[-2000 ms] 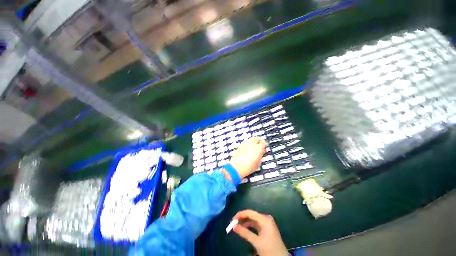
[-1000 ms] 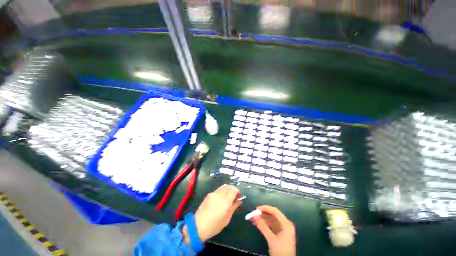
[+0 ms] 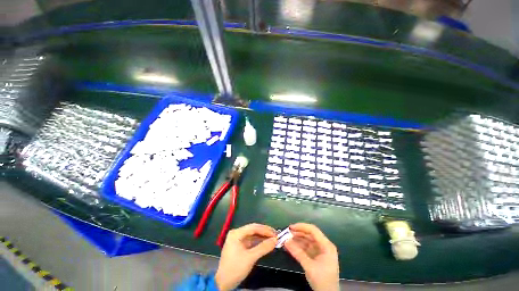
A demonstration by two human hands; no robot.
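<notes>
My left hand [image 3: 246, 254] and my right hand [image 3: 314, 254] meet at the front edge of the green bench. Their fingertips hold a small white unit [image 3: 283, 237] between them. It looks like two narrow white pieces side by side with a dark line between; whether they are joined is too small to tell. The clear blister tray [image 3: 336, 162] with rows of white pieces lies beyond my hands. Its right-hand columns look slimmer and darker. The pliers [image 3: 227, 200] lie left of the tray, red handles towards me and apart.
A blue bin [image 3: 196, 207] holds heaped white covers. A white squeeze bottle [image 3: 249, 133] and a loose white piece [image 3: 229, 150] lie beside it. A cream-wrapped mallet head [image 3: 402, 240] lies at right. Stacked trays [image 3: 466, 170] stand far right; more trays [image 3: 79, 150] lie left.
My left hand has come back from the tray to the front edge and met my right hand. The white pieces, apart a second ago, are now together at the fingertips. The view has turned left.
</notes>
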